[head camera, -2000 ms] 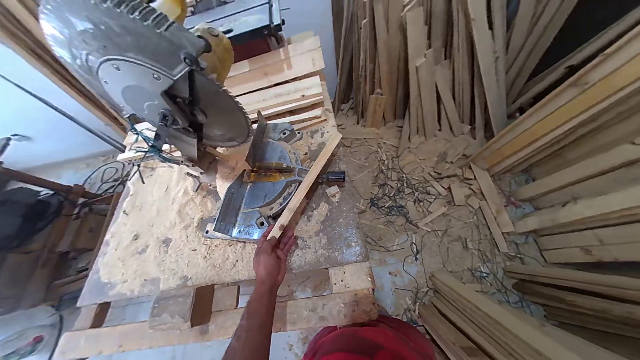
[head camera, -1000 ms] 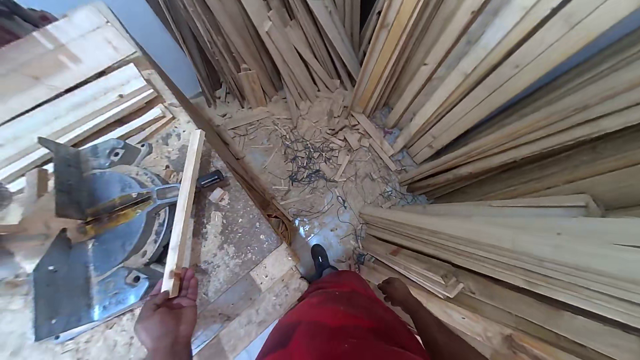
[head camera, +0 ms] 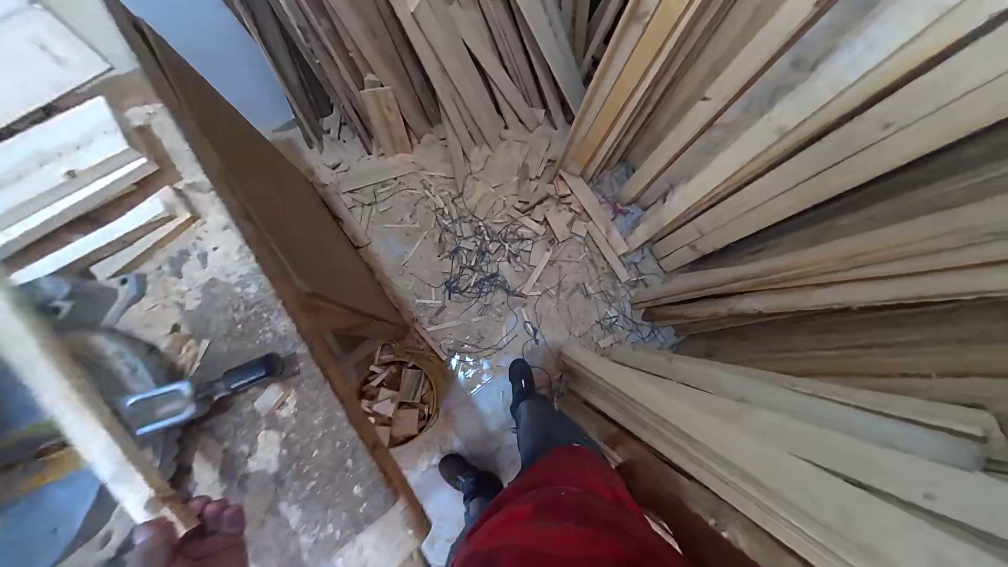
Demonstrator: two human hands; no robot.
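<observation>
At the lower left, my left hand point(head camera: 193, 531) pinches the near end of a wooden batten point(head camera: 75, 402) between thumb and fingers. The batten slants up to the left edge, over the metal base of a miter saw point(head camera: 130, 354), and is blurred; whether it touches the base I cannot tell. Right of the batten, the saw's black-tipped handle point(head camera: 248, 372) points over the sawdust-covered workbench point(head camera: 303, 425). The saw's blade and head are outside the view. My right hand is not in view.
Wooden boards point(head camera: 787, 370) lean and lie along the right side, with more boards point(head camera: 472, 71) at the back. Offcuts, sawdust and tangled strapping point(head camera: 480, 260) cover the floor. A round container of offcuts point(head camera: 402, 398) stands beside the bench. Cut boards point(head camera: 63, 173) lie at upper left.
The view has swung far to the right, leaving the saw blade out of frame. My right hand, seen one second ago beside the red clothing, is out of view. My left hand still holds the batten.
</observation>
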